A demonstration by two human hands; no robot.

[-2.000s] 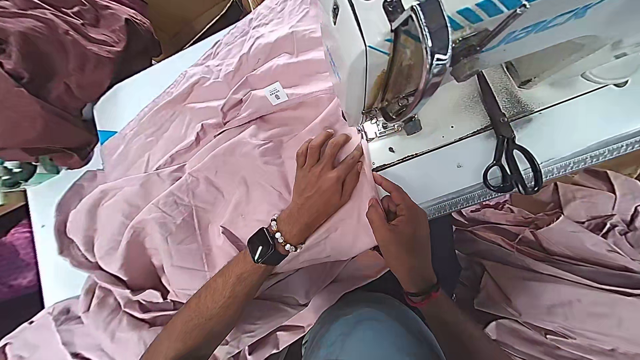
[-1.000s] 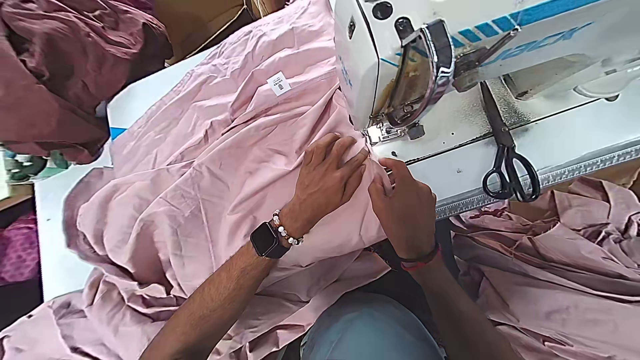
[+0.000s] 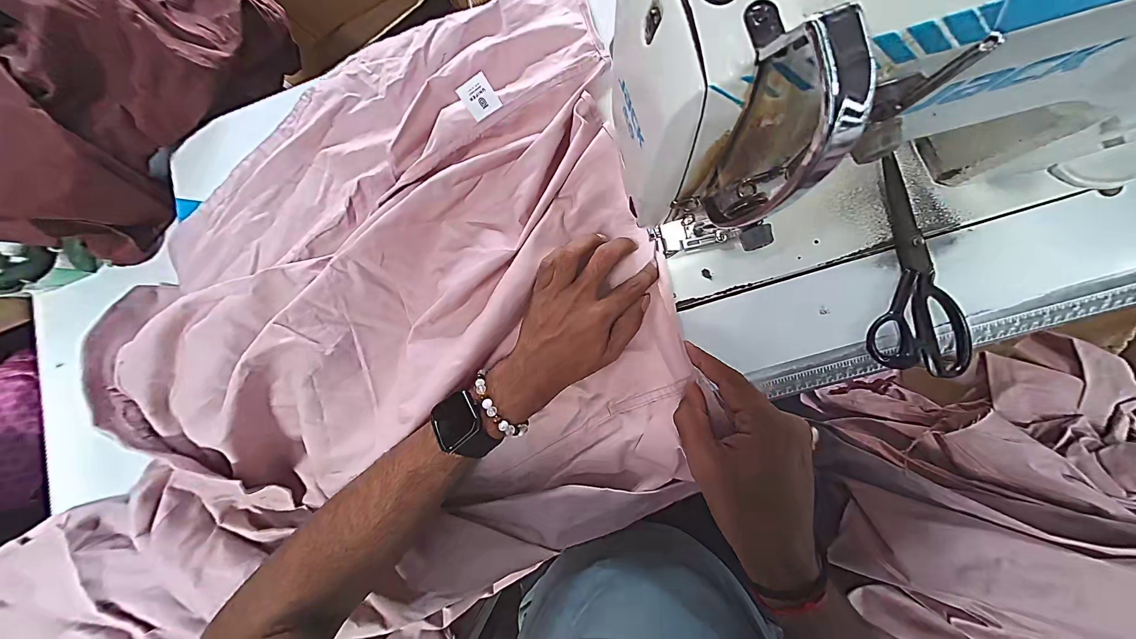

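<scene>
Pink fabric [image 3: 355, 293] with a small white label [image 3: 479, 96] spreads over the white sewing table. Its right edge runs under the presser foot [image 3: 688, 234] of a sewing machine [image 3: 799, 106]. My left hand [image 3: 581, 319], with a watch and a beaded bracelet at the wrist, lies flat on the fabric just below the foot, fingers apart. Lower down along the same edge, my right hand [image 3: 745, 453] pinches the fabric between thumb and fingers. The needle itself cannot be made out.
Black-handled scissors [image 3: 919, 302] lie on the machine bed and table, right of the foot. A measuring tape or scale [image 3: 1003, 328] runs along the table's front edge. More pink fabric [image 3: 994, 479] is heaped at the right, maroon fabric [image 3: 89, 115] at the upper left.
My right hand has moved down along the fabric edge, away from the presser foot and from my left hand. My left hand still rests on the fabric near the foot.
</scene>
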